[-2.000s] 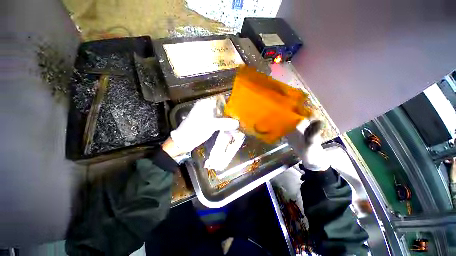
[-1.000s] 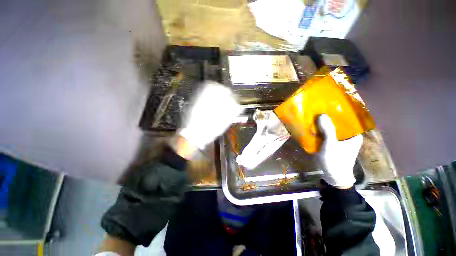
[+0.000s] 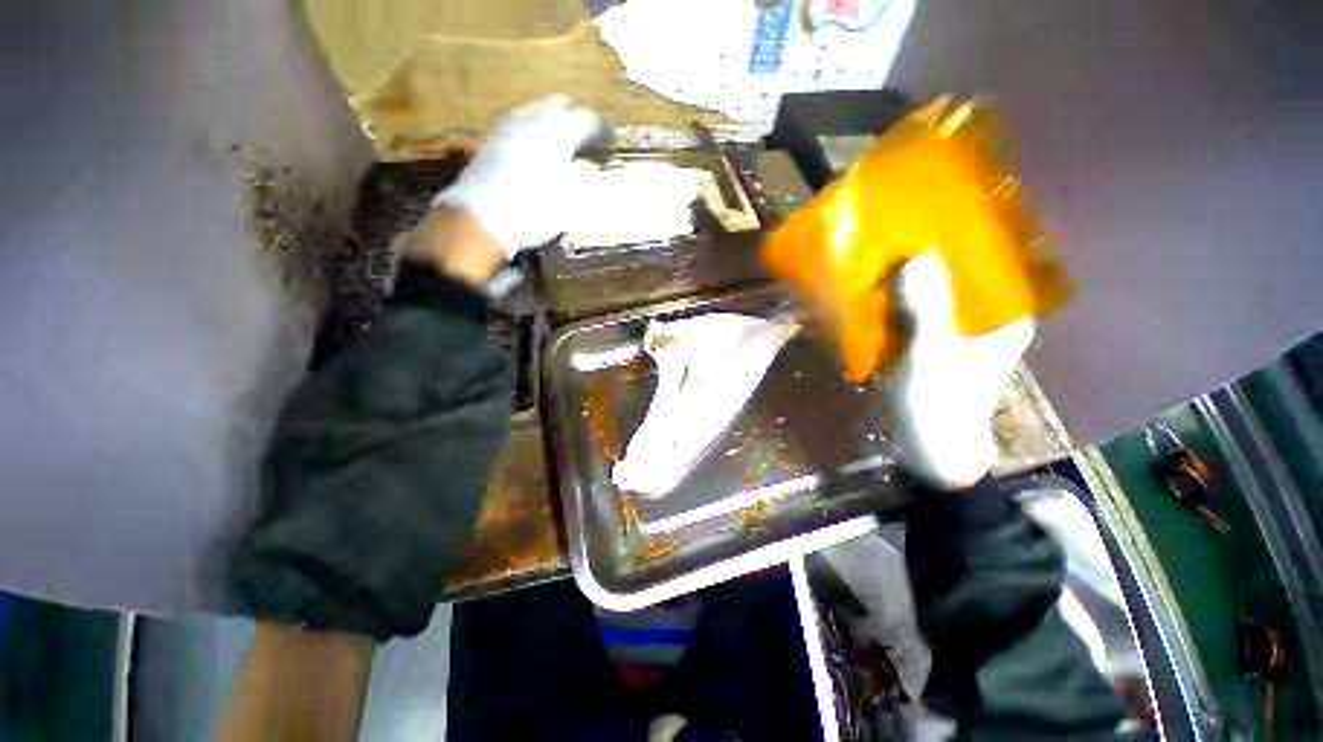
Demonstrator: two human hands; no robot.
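My right hand (image 3: 958, 384), in a white glove, grips a bright orange sheet (image 3: 929, 218), folded and blurred, raised to the right of the solder pot. Whether a coil is inside the sheet cannot be seen. My left hand (image 3: 525, 174), also white-gloved, is over the left edge of the solder pot (image 3: 617, 276). Its fingers are curled and blurred; I cannot tell whether they hold anything. The pot's bright silvery surface (image 3: 639, 203) shows right of this hand. A limp white cloth (image 3: 704, 384) lies in the near tray (image 3: 617, 597).
The dark dross tray (image 3: 348, 268) is at the left, partly behind my left arm. A dark box (image 3: 834, 116) stands behind the orange sheet. Cardboard (image 3: 479, 80) lies at the back. At the right are a metal parts tray (image 3: 1110, 573) and the green conveyor (image 3: 1139, 486) with coils (image 3: 1187, 474).
My left hand has moved away from the cloth, out over the dross tray side, then onto the pot's left edge. My right hand still holds the orange sheet, now higher. The view has also turned.
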